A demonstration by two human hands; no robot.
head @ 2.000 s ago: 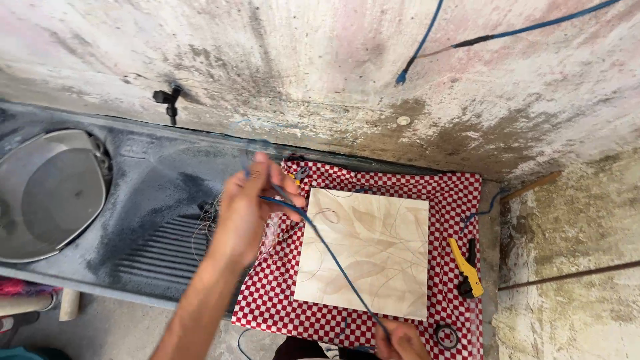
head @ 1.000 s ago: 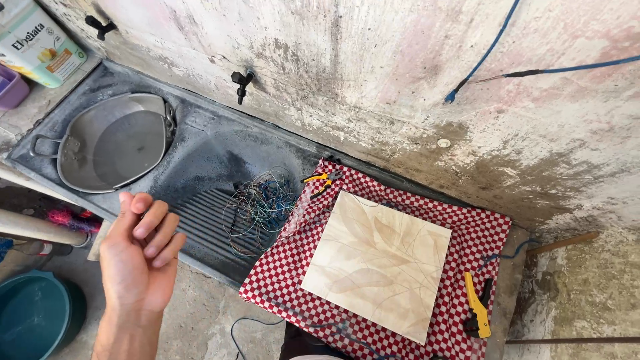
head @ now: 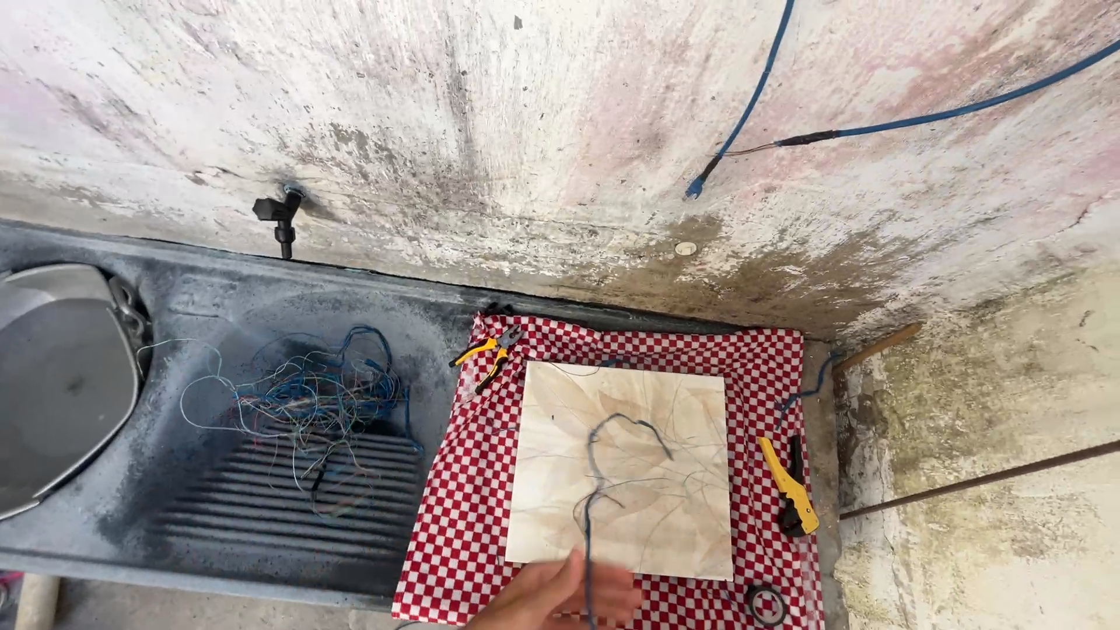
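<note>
My left hand (head: 564, 595) is at the bottom edge, slightly blurred, below a cream leaf-patterned tile (head: 700, 542). A dark blue cable (head: 588, 525) curves over the tile and runs down across the palm between thumb and fingers; whether they grip it is unclear. Thin loose wires (head: 647, 479) also lie on the tile. My right hand is out of view. Pliers with yellow and black handles (head: 496, 348) lie to the tile's upper left, and a yellow and black wire stripper (head: 792, 490) to its right. A black ring-shaped roll (head: 766, 604) sits at the lower right.
A red-and-white checked cloth (head: 446, 534) lies under the tile. Left of it, a wash basin (head: 219, 542) holds tangled wires (head: 324, 394) and a metal pan (head: 70, 385). A black tap (head: 282, 219) and blue cables (head: 945, 114) are at the wall.
The left hand has moved from over the basin to the tile's lower edge. The blue cable, stretched between both hands two seconds ago, now curves over the tile. The right hand has left view.
</note>
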